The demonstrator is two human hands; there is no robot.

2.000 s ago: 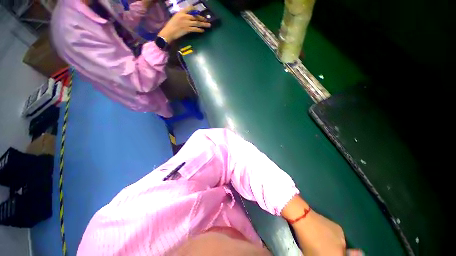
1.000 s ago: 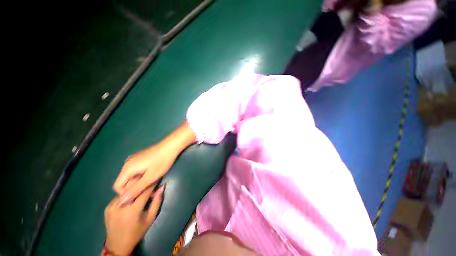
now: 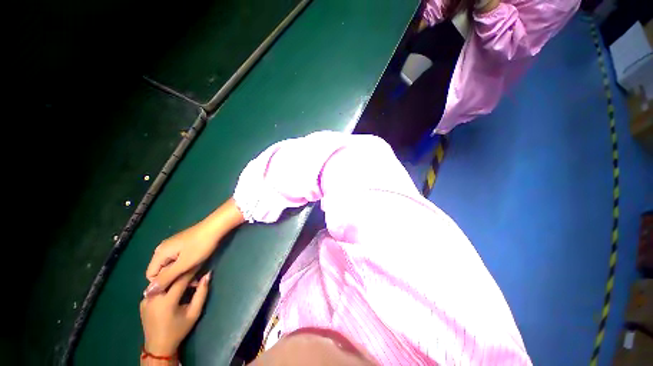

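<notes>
My right hand comes in from the pink smock sleeve and rests on the glossy dark green workbench. Its fingers are loosely bent and lie against the fingers of my left hand. My left hand is at the lower left, palm down, with its thumb apart and a red string bracelet at the wrist. The two hands touch. I see nothing held in either one, though the overlapping fingertips are partly hidden.
A dark raised mat with a worn edge and white specks runs along the left. At the upper right is another person in a pink smock. Yellow-black tape crosses the blue floor, with cardboard boxes at the right edge.
Two seconds ago the view faced the other end of the bench; it has swung round since. Over the last second both hands stayed together, shifting slightly left and down in view.
</notes>
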